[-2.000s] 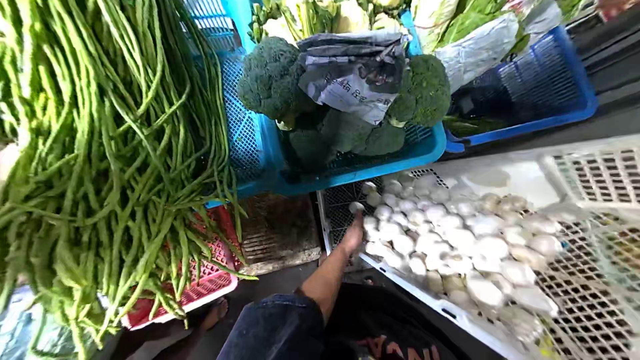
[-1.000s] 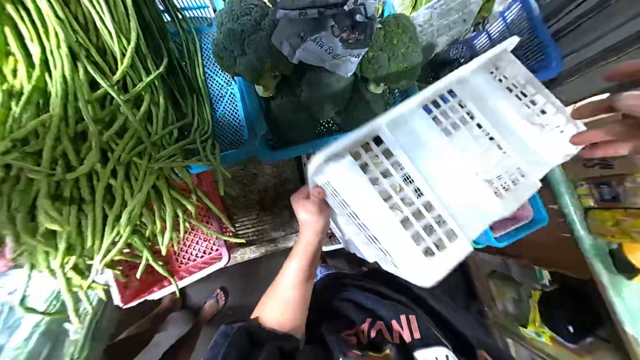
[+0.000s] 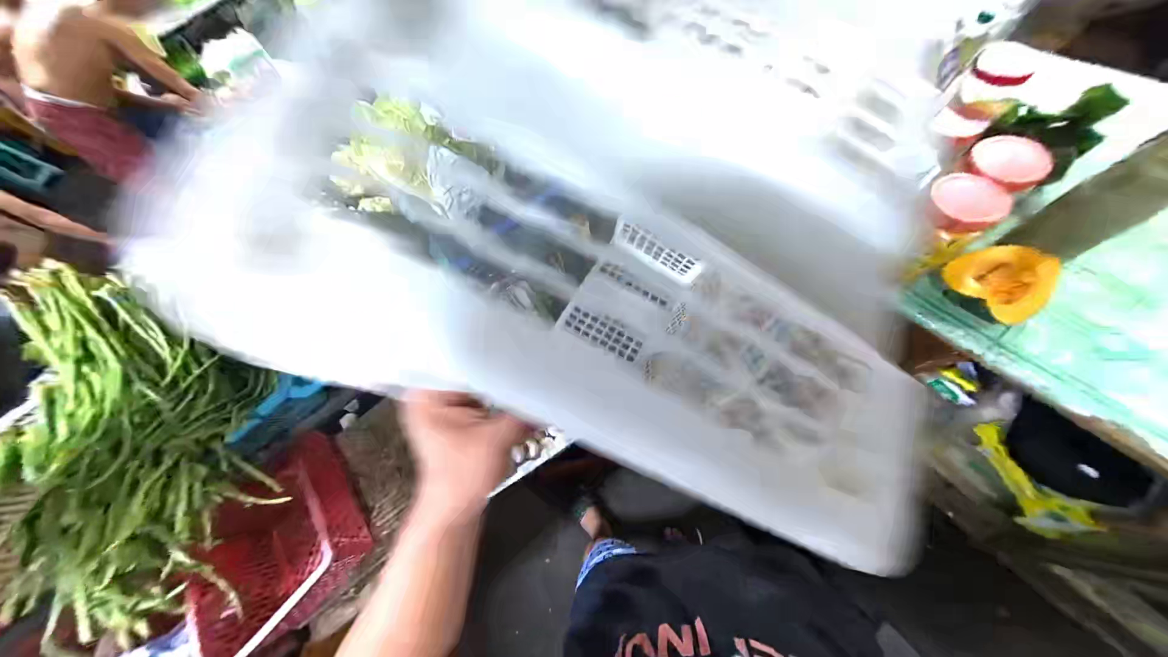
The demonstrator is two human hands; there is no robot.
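Observation:
A white plastic crate (image 3: 730, 474), blurred and tilted, fills the middle of the view. Its slotted sides let other goods show through. My left hand (image 3: 461, 443) grips the crate's lower left edge from below. My right hand cannot be seen. Small white bulbs (image 3: 529, 449) in a white tray show just right of my left hand, beneath the raised crate.
Long green beans (image 3: 119, 429) lie at the left beside a red plastic crate (image 3: 301, 538). A cut squash (image 3: 1004, 278) rests on a green table (image 3: 1104, 319) at the right, near pink-topped round containers (image 3: 972, 199). A shirtless person (image 3: 73, 64) is at the upper left.
Two seconds ago my left hand was at the edge of the tray of white bulbs. One second ago it held the white crate, which now spans more of the view. The view has swung upward.

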